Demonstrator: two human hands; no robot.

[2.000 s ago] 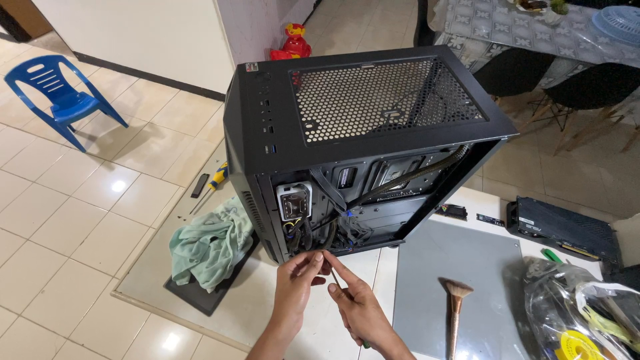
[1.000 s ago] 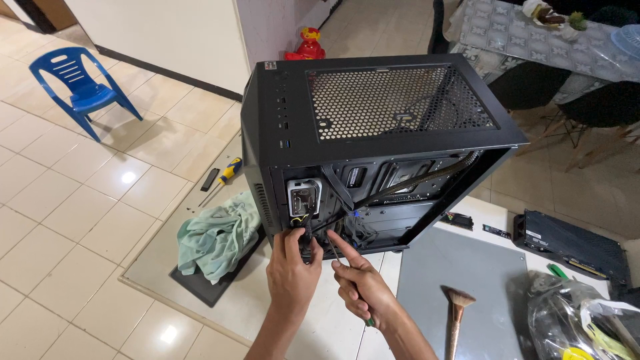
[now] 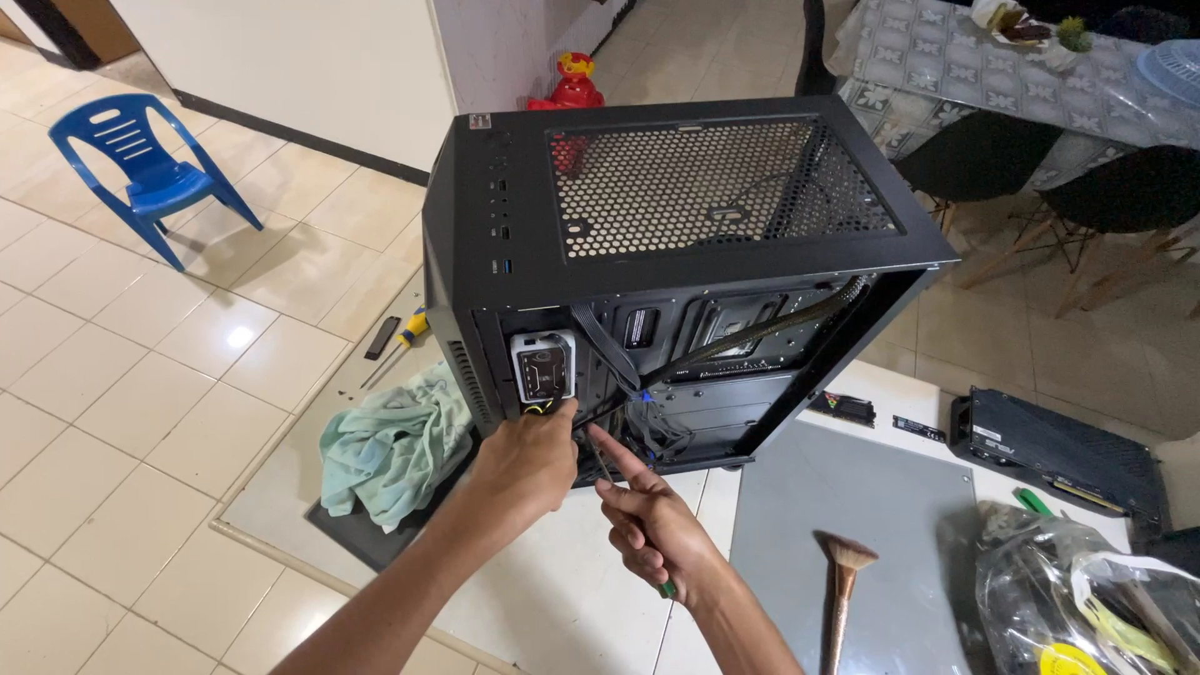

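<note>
A black computer case [image 3: 694, 272] stands on the white table with its side open toward me. Inside, a controller box with a white frame [image 3: 545, 367] sits near the front panel, and black cables [image 3: 656, 431] hang in the lower part. My left hand [image 3: 530, 459] reaches in just below that box, its fingertips at the cables; what they pinch is hidden. A slim tool with a green handle [image 3: 667, 589] is in my right hand [image 3: 656, 525], its thin metal shaft pointing up toward the cables, index finger stretched along it.
A green cloth [image 3: 398, 445] and a yellow-blue screwdriver [image 3: 412, 325] lie left of the case. To the right are a grey panel [image 3: 778, 525], a makeup-type brush [image 3: 844, 581], a memory module [image 3: 844, 409], a graphics card [image 3: 1059, 455] and a plastic bag [image 3: 1031, 581].
My left hand has moved up from the case's lower edge to just under the controller box. My right index finger now points into the case, with the slim tool still in that hand.
</note>
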